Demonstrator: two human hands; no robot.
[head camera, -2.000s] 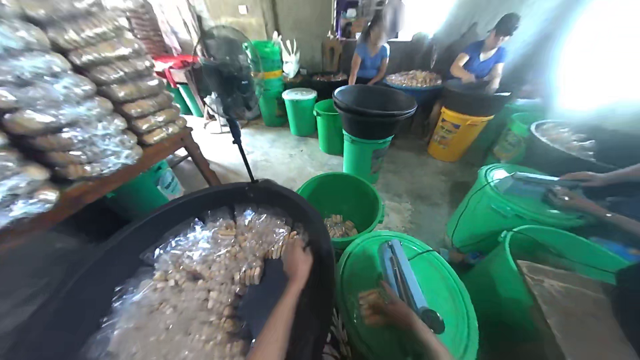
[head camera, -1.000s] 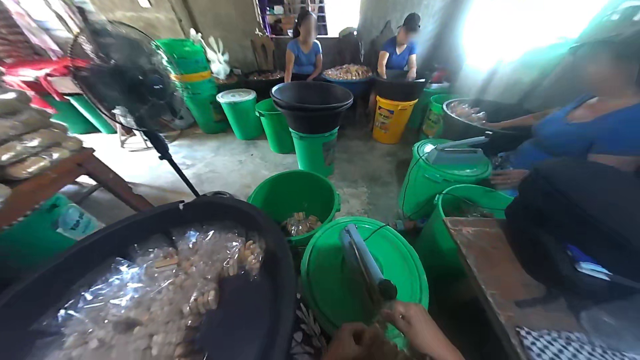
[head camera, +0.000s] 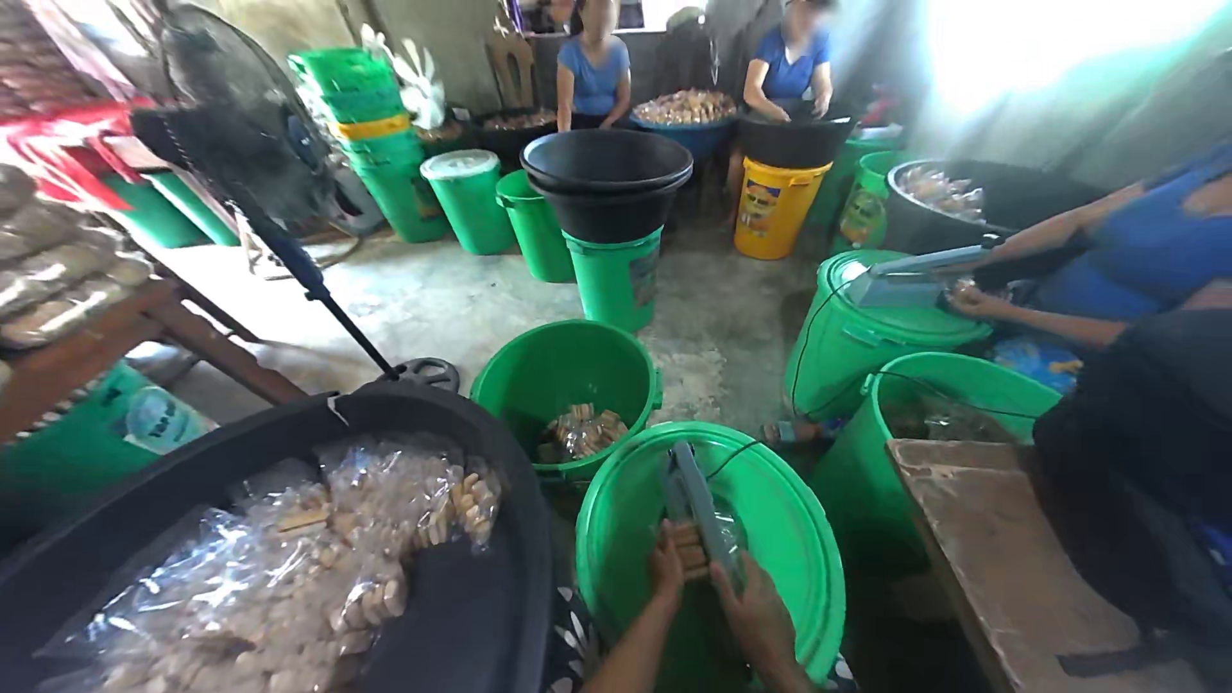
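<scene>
A grey impulse sealer (head camera: 695, 496) lies on the round green lid (head camera: 808, 539) in front of me. My left hand (head camera: 666, 563) holds a clear plastic pack of brown biscuits (head camera: 687, 549) against the sealer's left side. On the sealer's near end rests my right hand (head camera: 756, 602), by the arm of the sealer; whether it also grips the plastic cannot be told. Clear film shows to the right of the arm. At my left, the large black tub (head camera: 472, 626) holds many bagged biscuits (head camera: 318, 549).
Beyond the lid stands a green bucket (head camera: 577, 337) with packs inside. A stand fan (head camera: 241, 135) is behind the black tub. At right, a co-worker's hands (head camera: 972, 298) work at another sealer (head camera: 914, 274); a cardboard-topped surface (head camera: 1001, 558) is nearer. Two people sit beyond stacked black basins (head camera: 606, 173).
My left hand has moved from the black tub to the sealer, where both hands now are. The pack is at the sealer's left side. The view has swung right.
</scene>
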